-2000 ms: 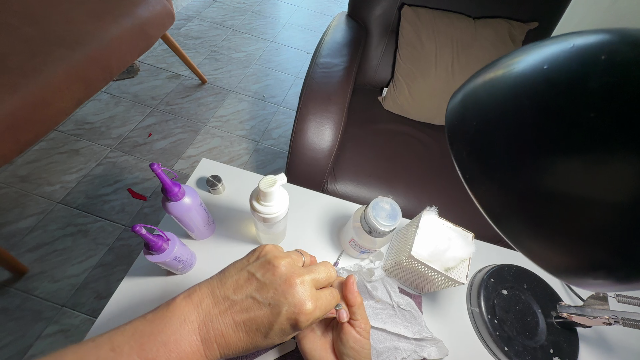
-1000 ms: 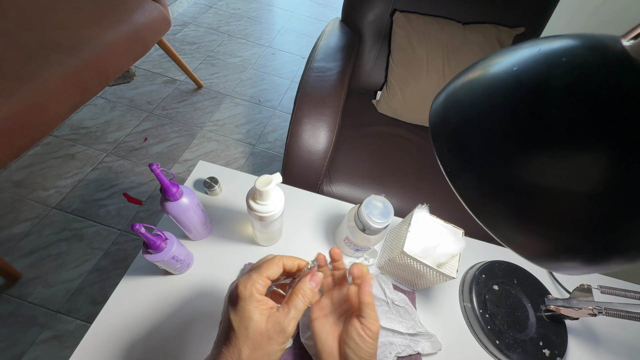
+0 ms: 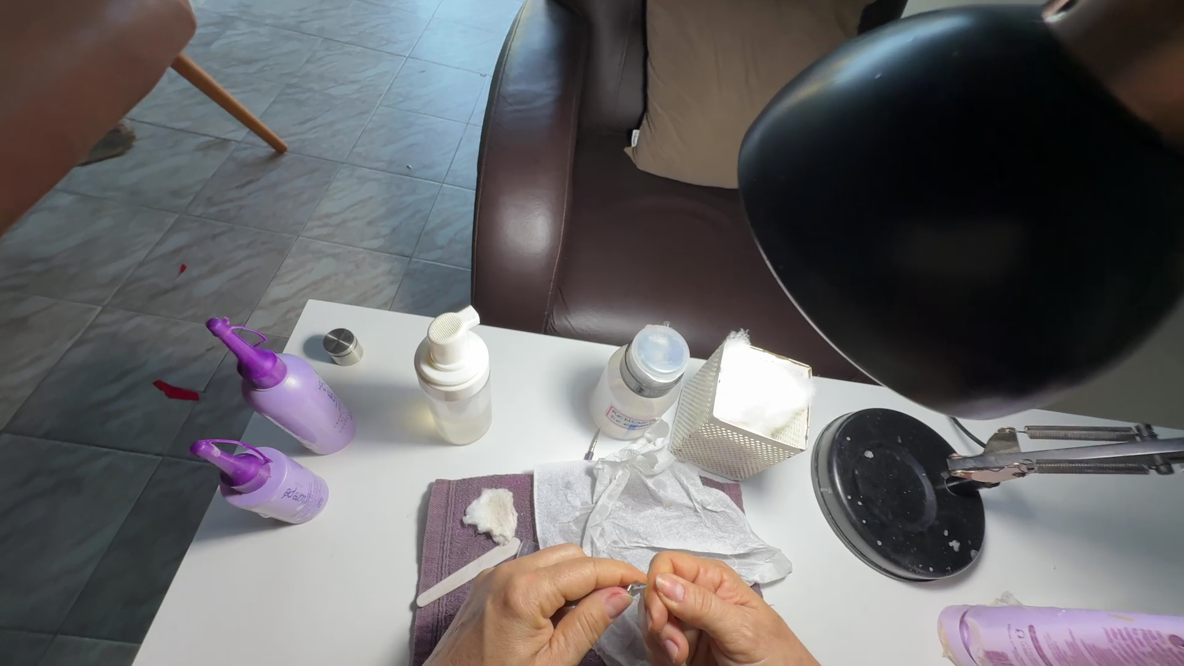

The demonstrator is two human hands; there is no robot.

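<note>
My left hand [image 3: 546, 610] and my right hand [image 3: 708, 610] meet at the fingertips low in the view. A small shiny metal piece [image 3: 635, 587], too small to name, is pinched between the left thumb and index finger and touches the right fingertips. Below them lie crumpled white tissue [image 3: 671, 518] and a purple towel [image 3: 453, 518]. On the towel, left of the tissue, are a tuft of cotton wool [image 3: 492, 514] and a white nail file [image 3: 467, 573], its upper end beside my left hand. A thin metal-tipped tool [image 3: 592, 446] pokes out above the tissue.
Two purple squeeze bottles [image 3: 301, 402], a metal cap [image 3: 342, 346], a foam pump bottle [image 3: 453, 384], a clear dispenser bottle [image 3: 638, 384] and a cotton holder [image 3: 740, 407] stand on the white table [image 3: 231, 592]. A black lamp [image 3: 943, 213] hangs right, above its round base [image 3: 902, 499].
Both hands have moved lower in view, and their fingertips now meet; one second ago the right fingers were spread. The cotton tuft and file now show on the towel.
</note>
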